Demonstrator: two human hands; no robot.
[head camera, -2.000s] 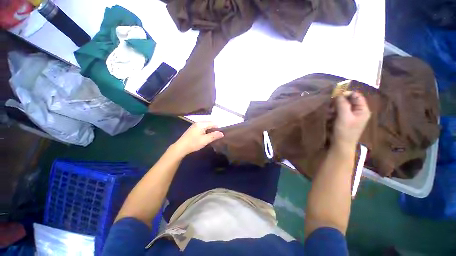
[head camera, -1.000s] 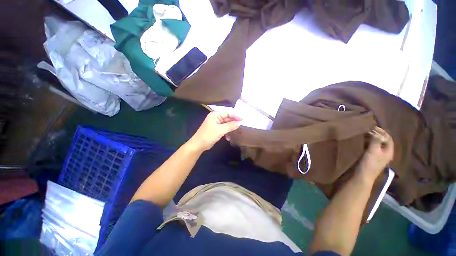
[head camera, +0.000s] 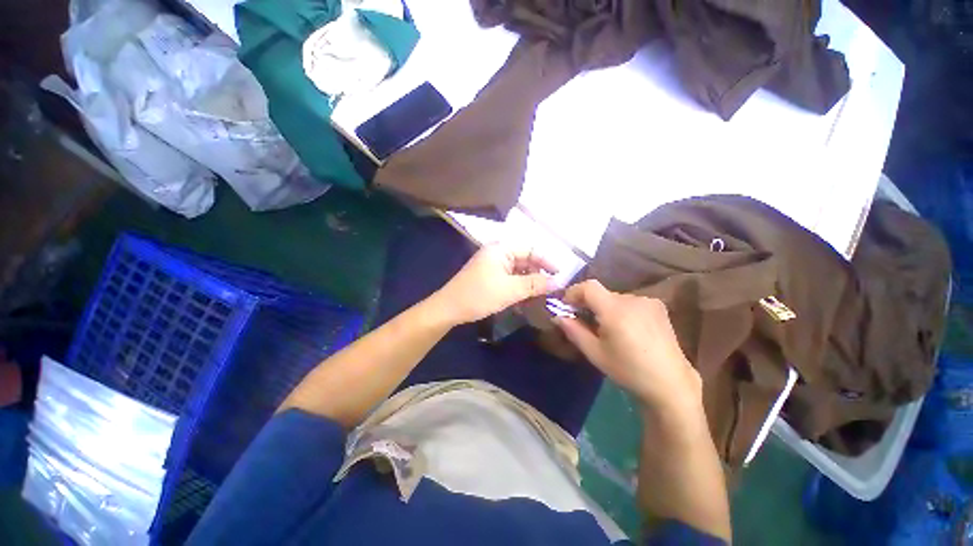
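A brown garment (head camera: 683, 288) runs from my hands over the table's near right edge. My left hand (head camera: 499, 282) pinches the garment's near end. My right hand (head camera: 629, 336) is close beside it, with a small shiny metallic piece (head camera: 560, 308), perhaps thread snips, between its fingers; the fingers hide most of it. A yellowish label (head camera: 777, 309) with dark marks lies on the cloth to the right. A small white loop (head camera: 717, 245) shows on the folded cloth above.
A black phone (head camera: 403, 119) and green-and-cream cloth (head camera: 288, 80) lie on the white table (head camera: 640, 139). A brown garment pile (head camera: 736, 43) is at the far side. A white tub (head camera: 877, 469) holds brown garments at right. Plastic bags (head camera: 192, 107) and a blue crate (head camera: 160, 320) are at left.
My right hand has moved left from the far part of the garment to beside my left hand. The metallic piece and the yellowish label now show. The larger white loop is no longer visible.
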